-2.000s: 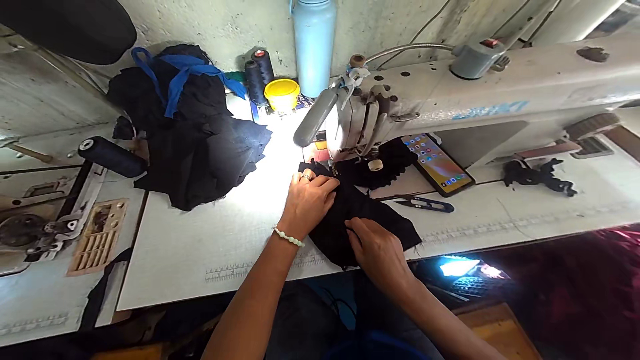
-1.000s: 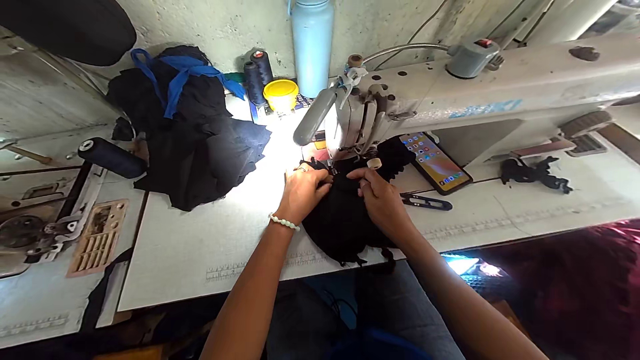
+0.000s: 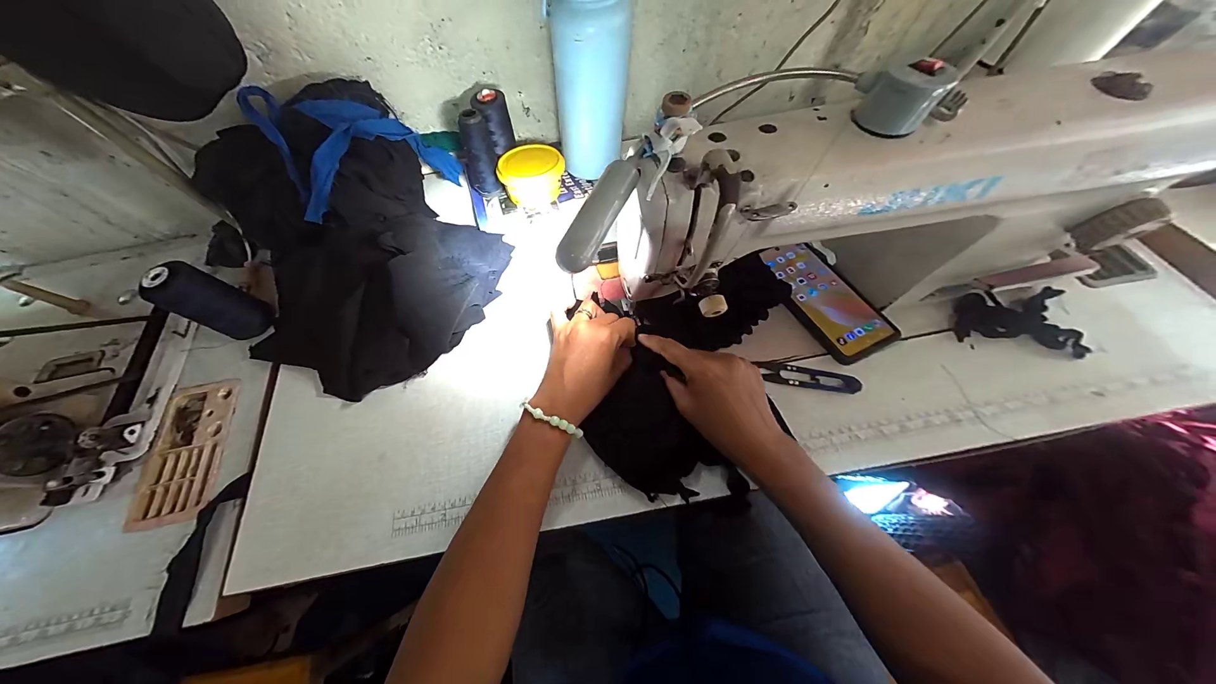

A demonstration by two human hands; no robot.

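Black fabric (image 3: 646, 427) lies bunched under the needle area of an industrial sewing machine (image 3: 817, 190) and hangs slightly over the table's front edge. My left hand (image 3: 589, 356), with a beaded bracelet at the wrist, pinches the cloth just left of the presser foot. Close on its right, my right hand (image 3: 717, 394) has thumb and index finger on the same cloth, the index fingertip near the foot. A gathered black piece (image 3: 722, 309) spreads behind the right hand. The exact grip of the fingertips is partly hidden by the hands.
Thread snips (image 3: 812, 377) and a lit smartphone (image 3: 831, 304) lie right of the fabric. A black fabric pile (image 3: 380, 275) with a blue strip is at left. Thread cones (image 3: 489, 123), a yellow-lidded tub (image 3: 530, 173) and a blue bottle (image 3: 591, 85) stand behind. A black scrap (image 3: 1016, 318) lies far right.
My right hand has moved from the lower right part of the cloth up toward the presser foot. The black fabric has shifted and bunched below my hands.
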